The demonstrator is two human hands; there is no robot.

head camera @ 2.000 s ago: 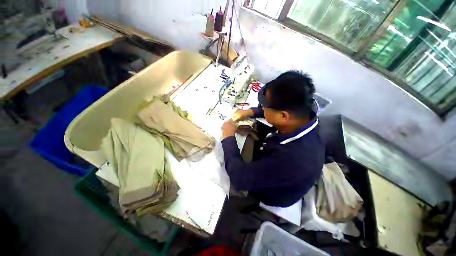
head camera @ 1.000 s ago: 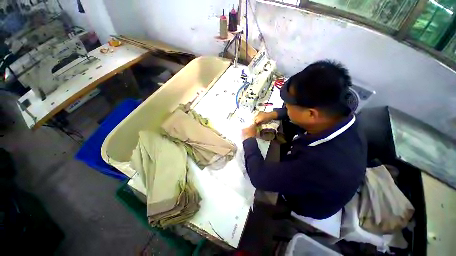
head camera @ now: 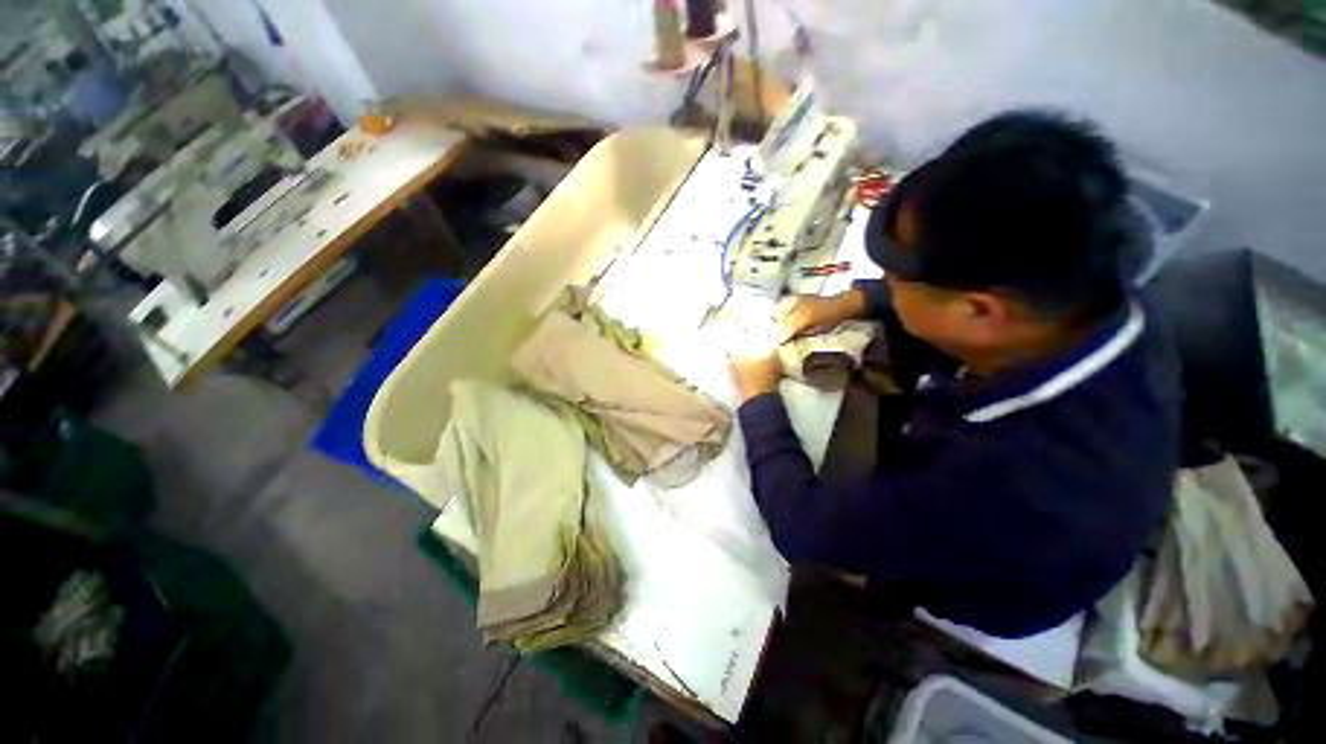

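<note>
Neither of my hands is in the picture. A stack of khaki cut panels lies over the near left corner of the white machine table, with layered ragged edges. A second khaki bundle lies behind it, partly over the trough's edge. A seated person in a dark top has both hands at the cream sewing machine, on a small khaki piece under a bright lamp. The glare hides the needle area.
A long cream trough runs along the table's left side, with a blue crate beyond it. Another machine table stands at the upper left. More khaki cloth lies at the right. A white tub is at the bottom edge.
The view has swung left and closer, so the table and person appear further right and larger. The person's hands stay at the machine. The khaki stacks have not visibly moved on the table.
</note>
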